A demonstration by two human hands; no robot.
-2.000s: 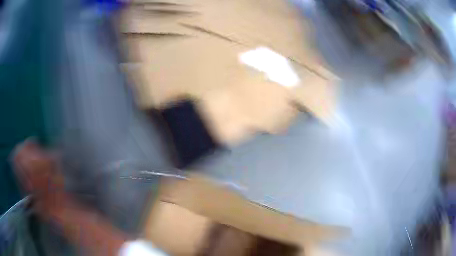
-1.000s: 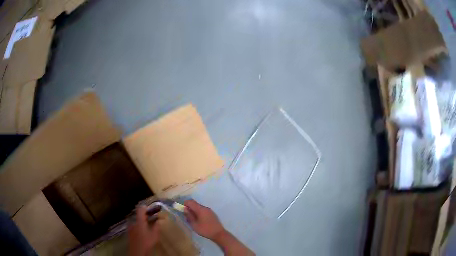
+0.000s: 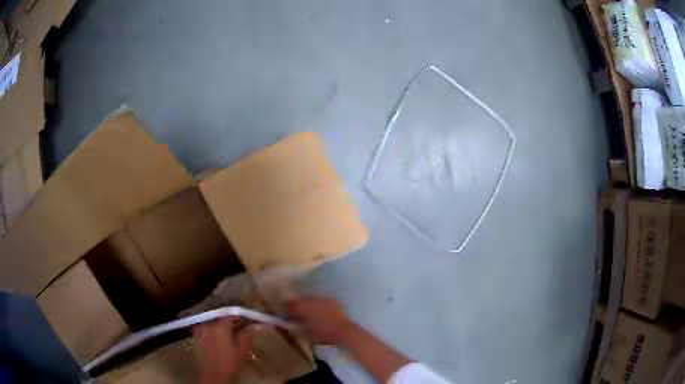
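Observation:
An open cardboard carton (image 3: 289,199) stands at the lower left with its flaps spread; its inside is brown and dark. A white strapping band (image 3: 171,324) runs along the carton's near edge. My left hand (image 3: 219,346) is at this band on the near flap, fingers bent; its exact hold is unclear. My right hand (image 3: 319,319) is blurred at the band's right end, by the carton's near right corner. Its fingers are partly hidden and I cannot tell what it holds.
A loose loop of white strap (image 3: 496,193) lies on the grey floor (image 3: 315,82) beyond the carton. White wrapped packs (image 3: 647,139) sit at the upper right above brown cartons (image 3: 644,259). More cardboard (image 3: 22,112) stands at the left edge.
The view has shifted, so the floor loop appears higher. The white band now shows stretched along the carton's near edge. The pale yellowish item by my right hand no longer shows.

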